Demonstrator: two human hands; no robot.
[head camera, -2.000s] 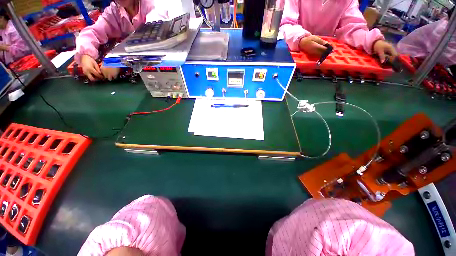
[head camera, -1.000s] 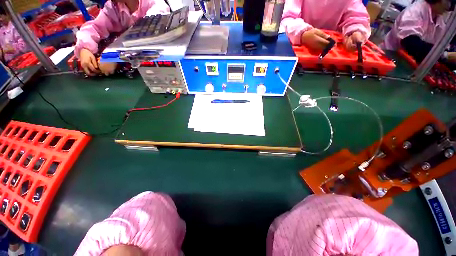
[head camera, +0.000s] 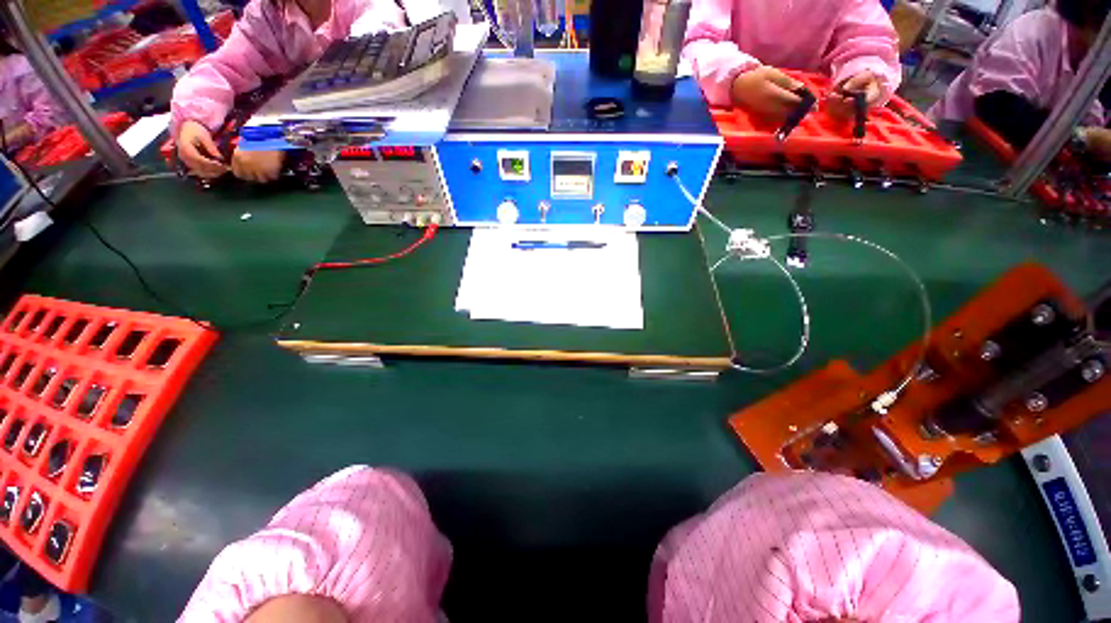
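Neither of my hands shows; only my two pink striped sleeves are in view at the bottom edge, with a bit of wrist or forearm at the left one. Nearest in front is a wooden-edged green base board (head camera: 402, 316). White record sheets (head camera: 548, 286) lie on it with a blue ballpoint pen (head camera: 558, 245) across their top. An orange-red compartment tray (head camera: 152, 411) holds rows of small dark watch units (head camera: 91, 472) at the left. An orange-brown clamp test fixture (head camera: 780, 422) with metal parts and dark blocks stands at the right.
A blue control box (head camera: 487, 213) and grey power supply (head camera: 396, 195) stand behind the sheets, with a calculator (head camera: 378, 67) on top. Clear tubing (head camera: 805, 319) loops to the fixture. A black strapped watch (head camera: 799, 225) lies behind it. Workers handle parts at red trays (head camera: 755, 144) across the bench.
My sleeves have barely moved. The view has shifted slightly. Across the bench, a worker's hands have moved together over the red tray, and the black strapped watch lies a little further left.
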